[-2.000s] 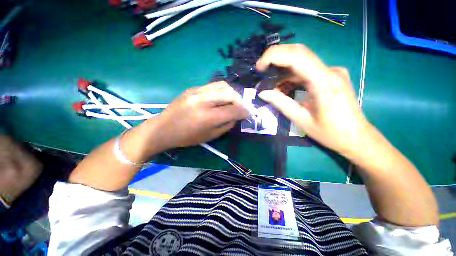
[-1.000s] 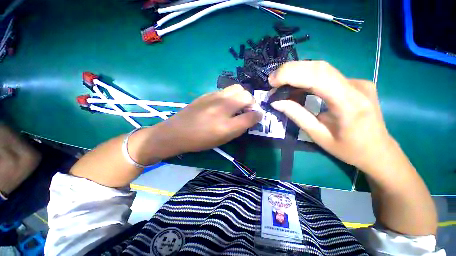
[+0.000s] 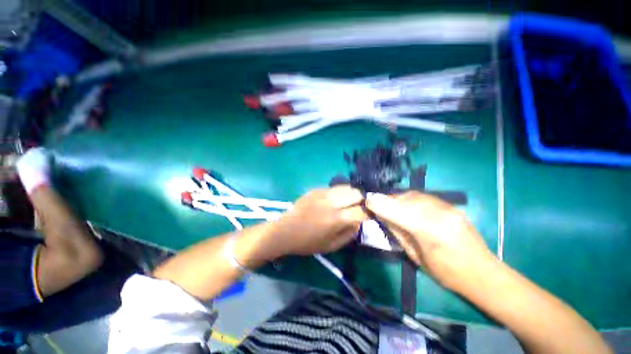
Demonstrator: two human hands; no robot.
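My left hand [image 3: 322, 220] has its fingers closed over the white reference card [image 3: 374, 236]. A white cable [image 3: 330, 266] shows below it, its core wires towards the bench's front edge. My right hand [image 3: 422, 225] meets it fingertip to fingertip; the thumb and index finger are pinched together. What lies between the fingertips is hidden and blurred. White cables with red plugs [image 3: 200, 174] run out to the left of my left hand. A pile of small black connector housings [image 3: 380, 166] lies just beyond the hands.
A bundle of white cables [image 3: 346, 100] with red plugs lies further back. A blue parts tray [image 3: 530, 110] stands at the back right. Black tape [image 3: 408, 290] crosses the green bench [image 3: 560, 242]. Another person's arm [image 3: 62, 218] with a white-covered hand is at the left.
The view has tilted up and shifted, showing the whole cable bundle and more of the tray. My right hand's fingers, apart before, have closed and come against my left fingertips.
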